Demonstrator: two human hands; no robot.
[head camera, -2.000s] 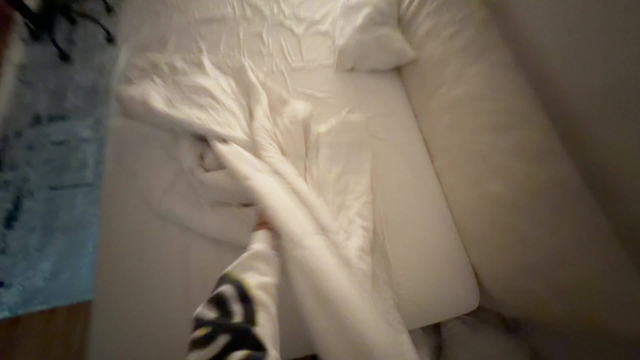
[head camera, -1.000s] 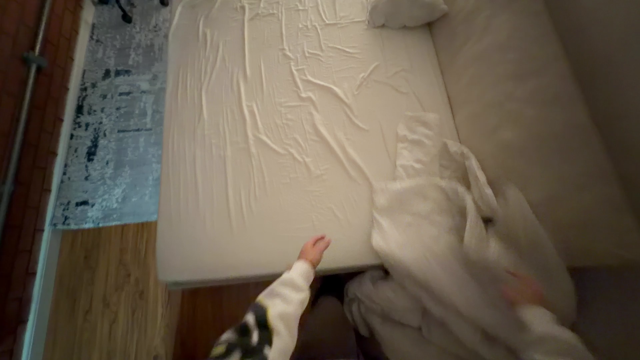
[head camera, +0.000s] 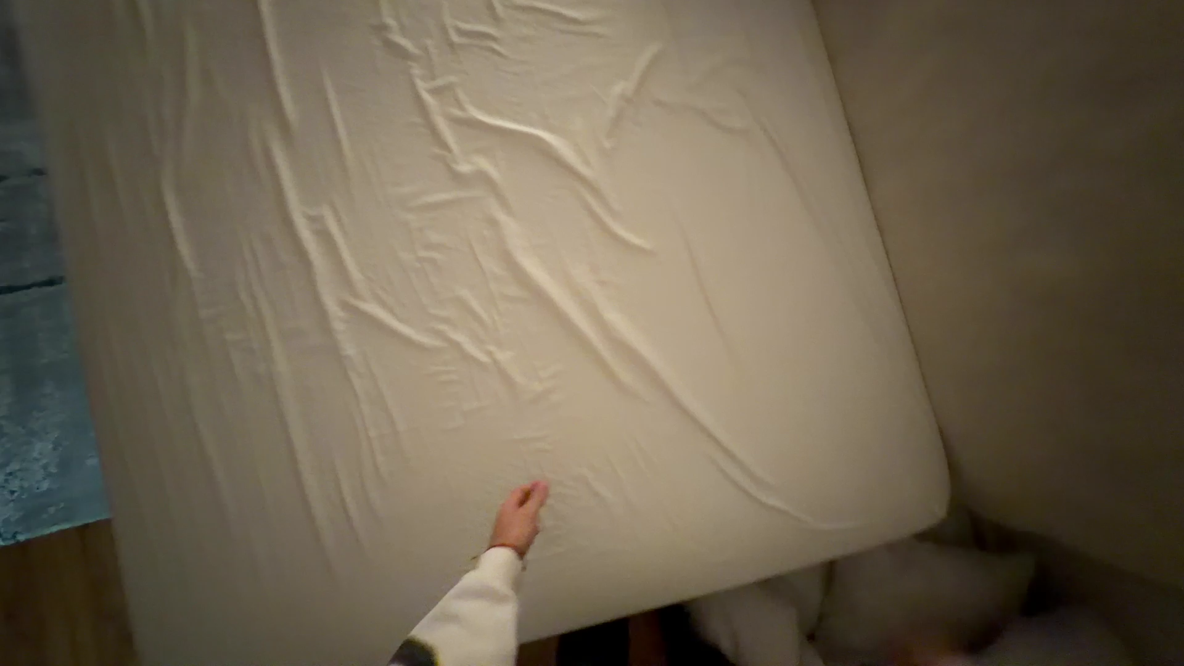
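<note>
My left hand is over the near part of a mattress with a wrinkled cream fitted sheet. It holds nothing; its fingers are loosely extended, and a light sleeve with a dark pattern covers the arm. Whether it touches the sheet is not certain. My right hand shows only as a dim, blurred patch at the bottom edge, by the pale bedding heaped beyond the mattress's near right corner. Its fingers and any hold on the cloth cannot be made out.
A tall beige upholstered side runs along the mattress's right edge. Left of the mattress lie a blue-grey rug and a strip of wood floor. Long creases cross the sheet.
The pale blanket, spread over the mattress two seconds ago and bunched on its near right corner one second ago, is now off its top. The view is closer to the mattress.
</note>
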